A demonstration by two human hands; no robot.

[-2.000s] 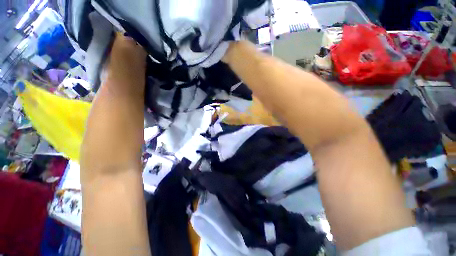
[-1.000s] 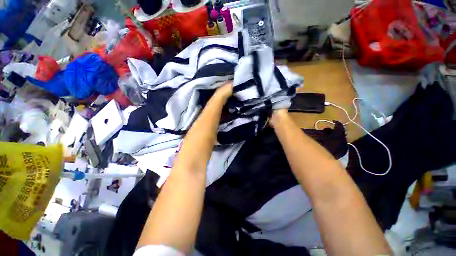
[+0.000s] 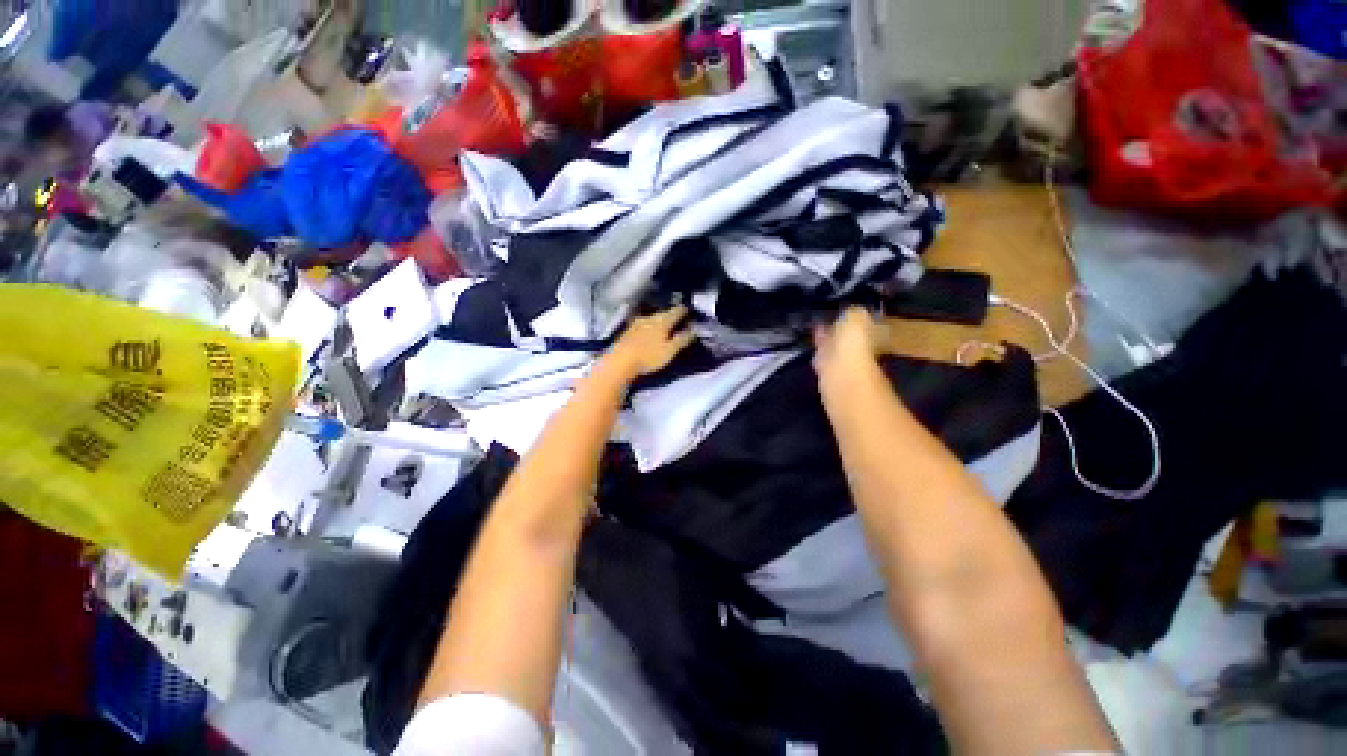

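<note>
A large heap of white garments with black strips (image 3: 739,170) lies in front of me at the upper middle. My left hand (image 3: 650,343) is at the near left edge of the heap, fingers bent on the cloth; whether it grips is unclear. My right hand (image 3: 848,334) is at the near right edge, its fingertips blurred and partly hidden by the cloth. Black cloth with pale panels (image 3: 724,488) spreads below and between my forearms.
A black phone (image 3: 946,294) with a white cable lies right of the heap on an orange-brown surface (image 3: 1005,236). A yellow bag (image 3: 141,414) hangs at left by a sewing machine (image 3: 303,613). Blue (image 3: 352,185) and red bags (image 3: 1189,118) lie behind. Black cloth (image 3: 1182,428) lies at right.
The striped bundle lifted high earlier came down onto the heap and now lies spread on it. Both hands are lower at its near edge. The view has shifted slightly since one second ago.
</note>
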